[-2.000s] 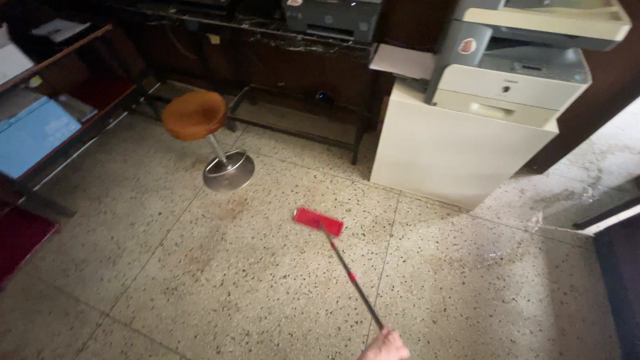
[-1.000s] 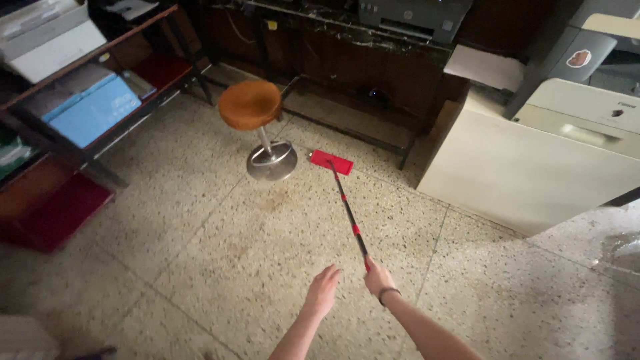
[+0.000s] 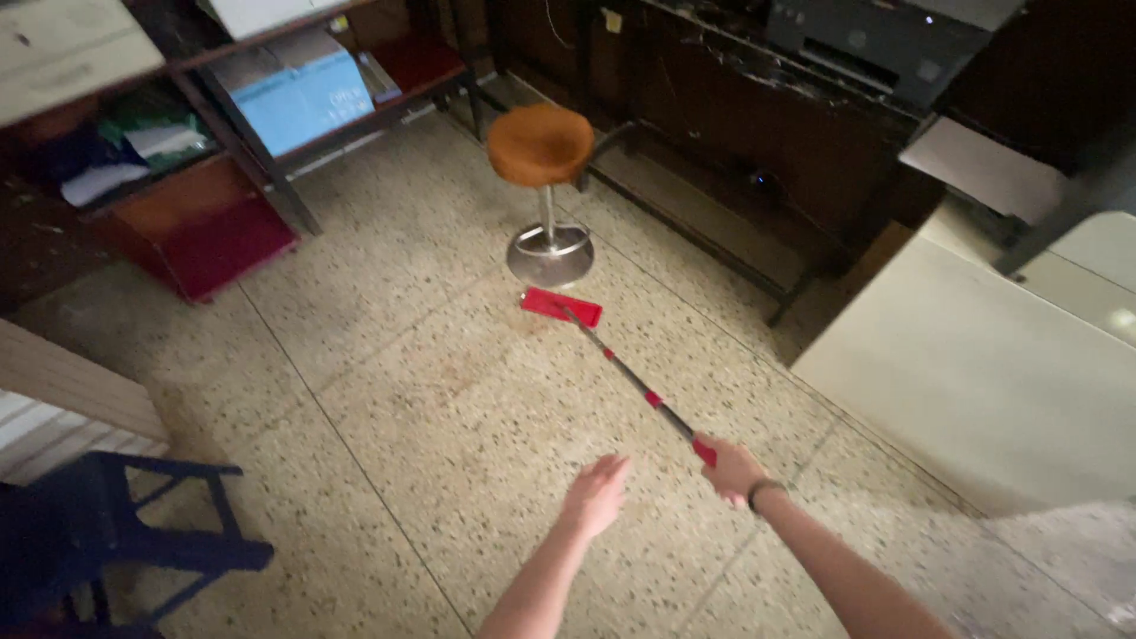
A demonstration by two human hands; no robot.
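Observation:
My right hand, with a dark band on its wrist, grips the red grip at the near end of a mop's telescopic pole. The flat red mop head lies on the speckled floor, just in front of the round chrome base of a stool with an orange-brown seat. My left hand is held over the floor to the left of the pole, touching nothing, its fingers loosely extended and partly blurred.
A white cabinet stands at the right, below a printer. Behind the stool runs a dark table with a metal footrest frame. Shelves with a light-blue box are at the upper left. A blue plastic stool stands at the lower left.
My left hand, out of view two seconds ago, has come into view beside the pole. The mop head has moved closer to the stool's base than it was two seconds ago. The view has swung left.

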